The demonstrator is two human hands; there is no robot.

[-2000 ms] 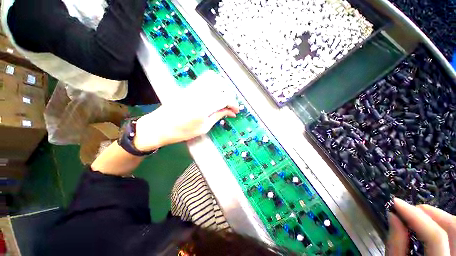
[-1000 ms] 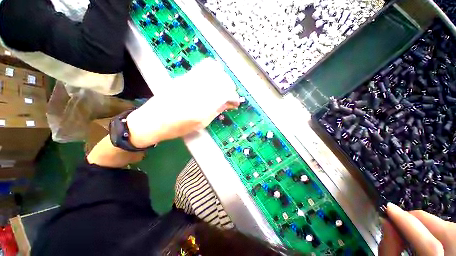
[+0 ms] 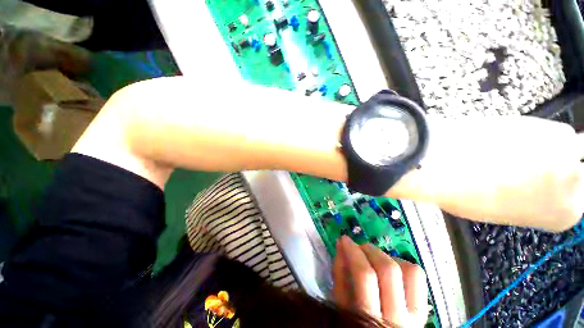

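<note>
A strip of green circuit boards (image 3: 256, 64) lies in the metal track, carrying upright capacitors with pale tops, blue parts and black blocks. My left forearm, with a black watch, crosses over the boards. My left hand (image 3: 528, 170) is over the component trays at the right; its fingers are cut off by the edge, so its grip is hidden. My right hand (image 3: 384, 285) is low over the boards at the bottom, fingertips close together at the board parts. Whether it holds anything cannot be seen.
A tray heaped with white components (image 3: 454, 64) is at the upper right. Black components (image 3: 506, 256) lie below my left hand, with a light-blue cord (image 3: 528, 275) across them. The metal rail (image 3: 272, 211) edges the boards. A cardboard box (image 3: 54, 122) is at the left.
My left hand has moved from the boards far right over the trays. My right hand has moved left from the black components to the boards. The view has shifted.
</note>
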